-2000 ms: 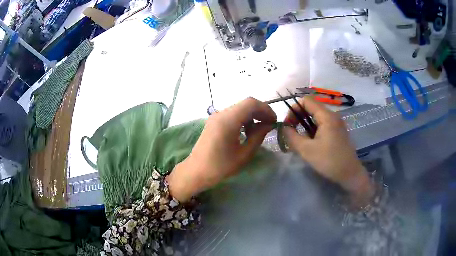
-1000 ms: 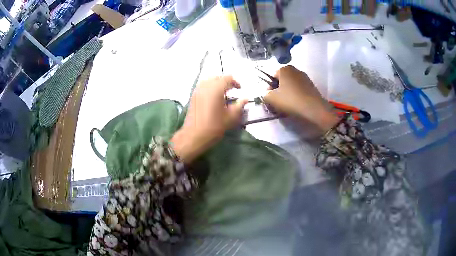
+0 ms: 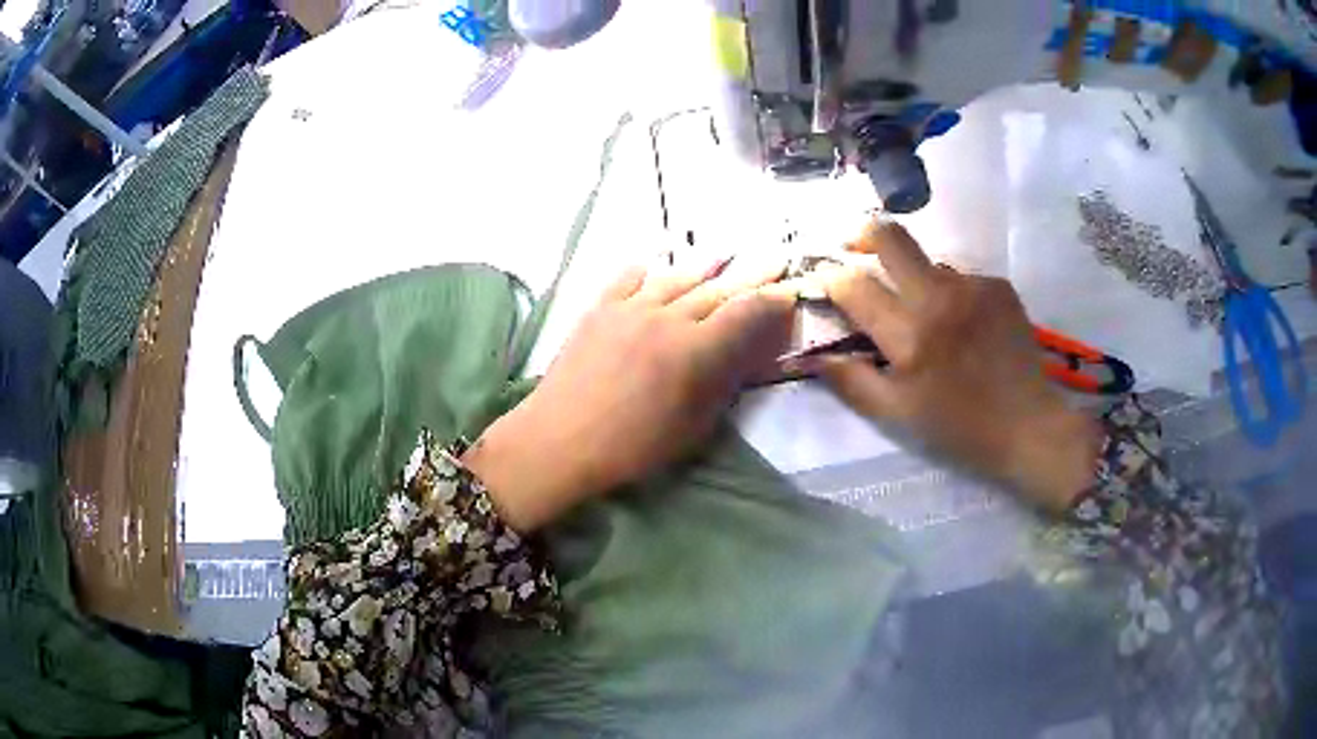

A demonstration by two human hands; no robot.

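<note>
The green garment (image 3: 383,354) lies over the table's front edge and my lap, with one strap loop at its left and a thin strap (image 3: 582,217) running up the table. My left hand (image 3: 636,375) is palm down on the table, fingertips in front of the sewing machine's presser foot (image 3: 794,156); what is under its fingers is hidden. My right hand (image 3: 946,354) is beside it, fingertips near the left ones. It is closed on the dark tweezers (image 3: 835,348), which show between thumb and fingers. Any small part between the fingertips is too blurred to tell.
Orange thread snips (image 3: 1076,358) lie right of my right hand. Small metal pieces (image 3: 1145,253) are piled on white paper, beside blue-handled scissors (image 3: 1259,361). Cut green panels (image 3: 162,231) hang over taped cardboard (image 3: 137,477) at the left. A dark-green garment bundle (image 3: 87,664) is lower left.
Both hands have moved forward from the table's front edge to the presser foot. My left hand has turned palm down and flattened. The view has shifted, so the machine appears further right.
</note>
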